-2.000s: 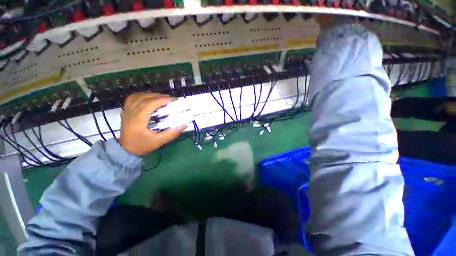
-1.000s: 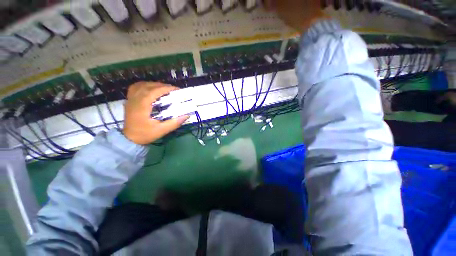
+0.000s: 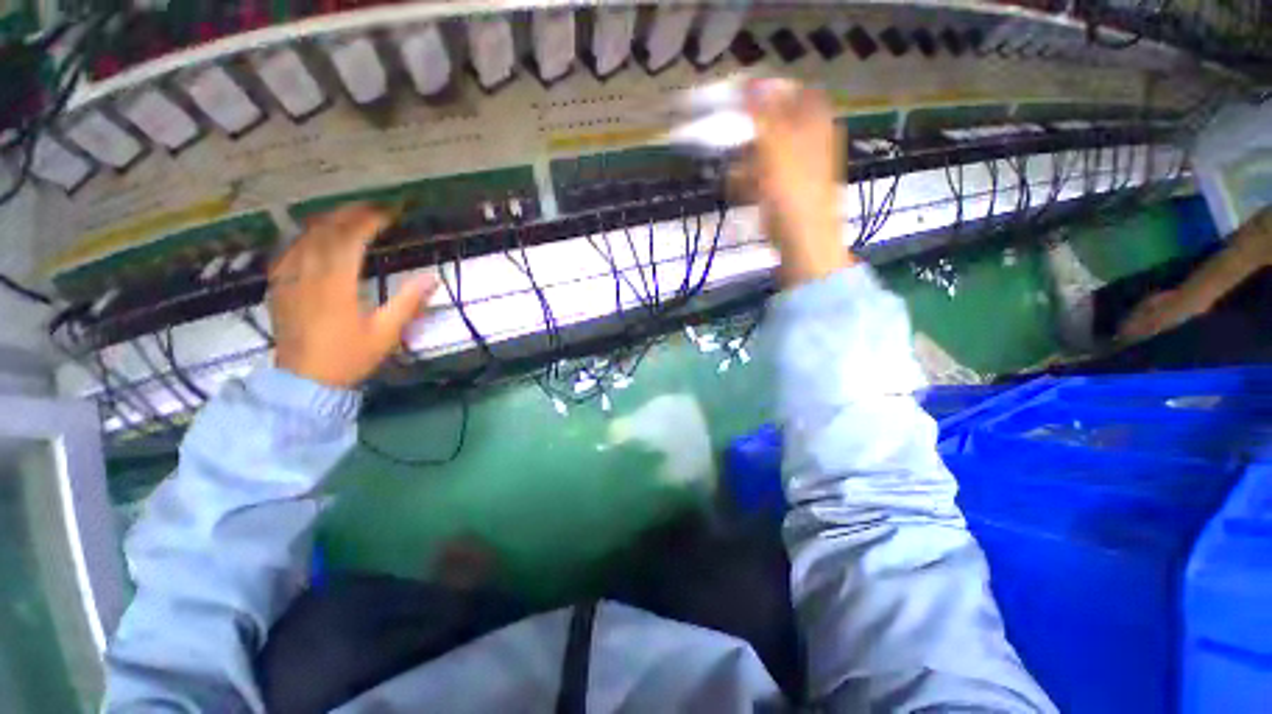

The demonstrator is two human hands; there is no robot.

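My left hand (image 3: 329, 296) is open, fingers apart, at the board edge over the white bottom rail (image 3: 537, 290); nothing shows in it. My right hand (image 3: 798, 179) is raised in front of the rack panel, blurred, with a blurred white adapter (image 3: 714, 117) at its fingertips; whether it is one or several I cannot tell. A row of white adapters (image 3: 359, 67) sits in the sockets along the beige panel. Dark sockets (image 3: 823, 45) without white blocks continue to the right.
Black leads (image 3: 628, 265) hang over the bottom rail, with white plugs (image 3: 604, 377) at their ends. Blue totes (image 3: 1074, 488) stand at the right. Another person's hand (image 3: 1186, 300) shows at the right edge. A pale-framed door (image 3: 84, 530) stands at the left.
The white adapters are gone from my left hand, which has moved left and opened. My right hand has come down and left from the socket row, now with something white in it. The view has shifted.
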